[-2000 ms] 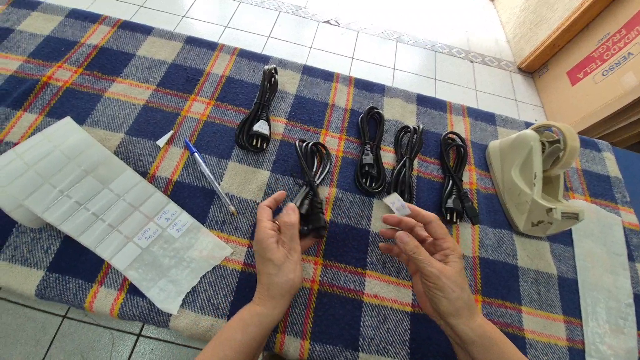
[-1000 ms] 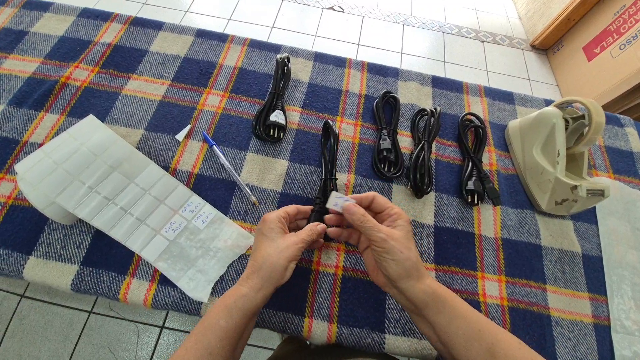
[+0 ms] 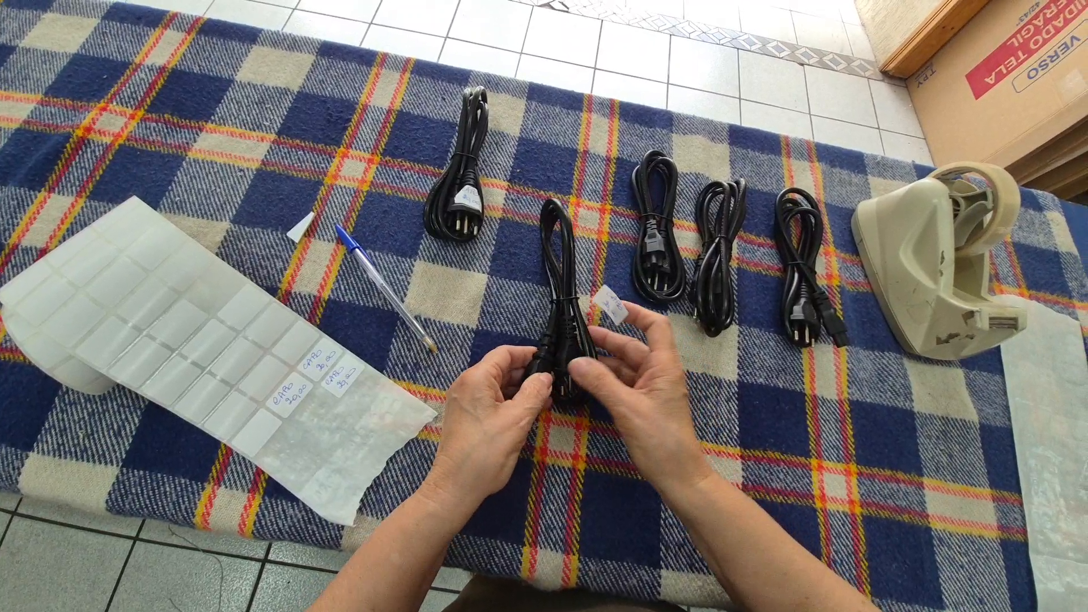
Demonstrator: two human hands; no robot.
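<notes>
Between my hands a coiled black power cord (image 3: 558, 280) points away from me, its plug end nearest. My left hand (image 3: 493, 412) grips the left side of that end with thumb and fingers. On the other side, my right hand (image 3: 642, 382) has its thumb on the plug end, and a small white sticker (image 3: 609, 304) with handwriting clings to its raised index fingertip. A tied black cord (image 3: 459, 170) with a white sticker on its plug lies farther off to the left. Several more tied cords (image 3: 656, 225) lie to the right.
At the left, a sheet of white stickers (image 3: 212, 357) curls on the plaid blanket (image 3: 476, 314). A blue-capped pen (image 3: 387, 289) and a paper scrap (image 3: 300, 227) lie beside it. A beige tape dispenser (image 3: 905, 263) stands right, near a translucent sheet (image 3: 1050, 442). A cardboard box (image 3: 977, 110) is beyond.
Two seconds ago my right hand held the sticker apart from the cord; now this hand also touches the plug end. The cord in my hands has turned and lies straighter.
</notes>
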